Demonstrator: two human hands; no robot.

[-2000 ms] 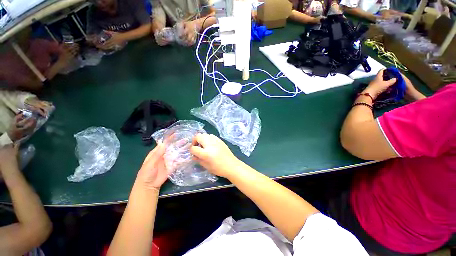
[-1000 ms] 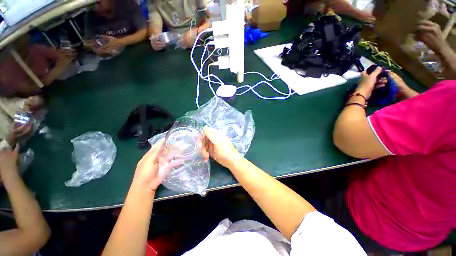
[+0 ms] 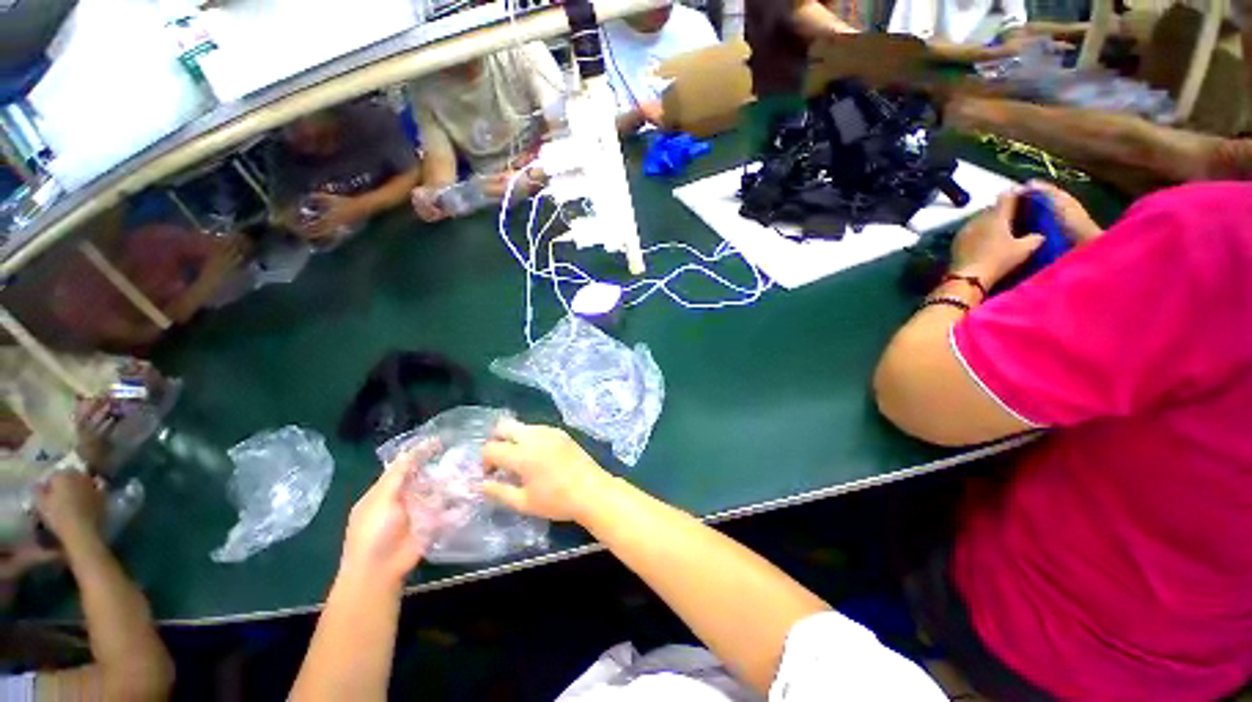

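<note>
A crinkly clear plastic bag (image 3: 467,518) with a stiff rounded clear shape in it is between my hands, just above the bench's near edge. My left hand (image 3: 390,521) holds its left side from below. My right hand (image 3: 542,470) has its fingers on the bag's upper right part; the fingertips are partly hidden by the film. A second bagged clear part (image 3: 599,388) lies on the bench behind my right hand. A third clear bag (image 3: 276,491) lies to the left. A black strap piece (image 3: 407,394) lies behind the held bag.
A white post with plugs and cables (image 3: 599,178) stands behind the bags. A white board (image 3: 799,258) at the right bears a black strap heap (image 3: 851,158). A person in pink at the right holds a blue item (image 3: 1046,231). Other people sit around the green bench (image 3: 769,398).
The view has shifted, so the bench things sit lower. The held bag has turned from rim-up to a crumpled, flatter pose. My right fingers have moved from its side onto its upper face.
</note>
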